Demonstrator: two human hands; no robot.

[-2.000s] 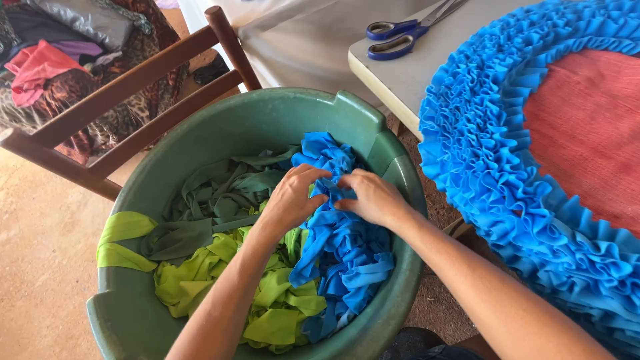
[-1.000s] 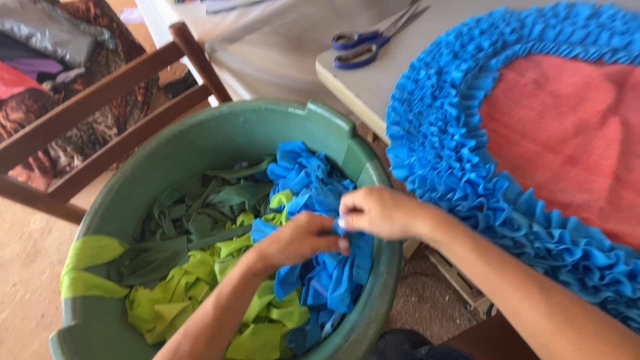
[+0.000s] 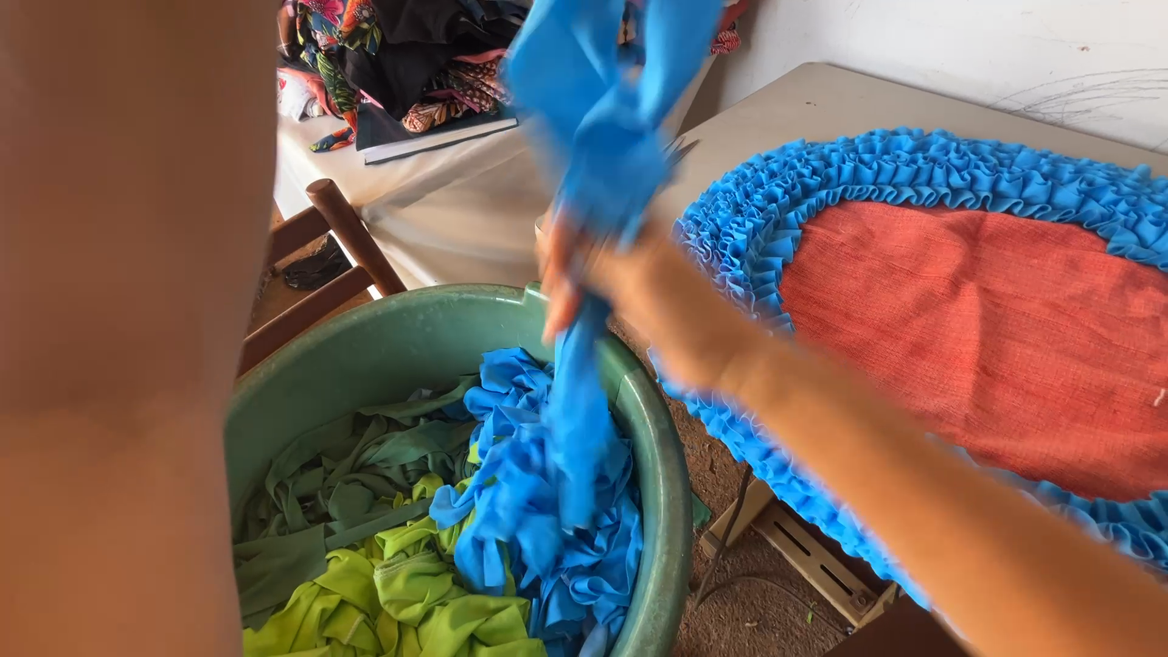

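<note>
My right hand [image 3: 607, 278], blurred by motion, is closed round a blue fabric strip [image 3: 584, 401] above the right side of a green plastic tub [image 3: 671, 511]. The strip hangs down from it to the blue strips in the tub, and more blue fabric [image 3: 611, 119] stretches up past the top edge of the view. My left forearm rises close to the camera at the left; its hand is out of view. Dark green strips [image 3: 365, 465] and lime green strips [image 3: 411, 584] also lie in the tub. To the right is an oval mat with blue ruffles [image 3: 739, 201] round a red cloth middle [image 3: 985, 319].
The mat lies on a pale table [image 3: 776, 109] by a white wall. Behind the tub stand a brown wooden chair [image 3: 342, 228] and a covered surface with a pile of printed and dark cloth [image 3: 411, 55] and a book-like object [image 3: 433, 137]. Below the table is a metal frame [image 3: 812, 566].
Both hands were low over the blue strips. My left arm has risen and its hand has left the view; my right hand has lifted blue fabric above the tub. The view has tilted up.
</note>
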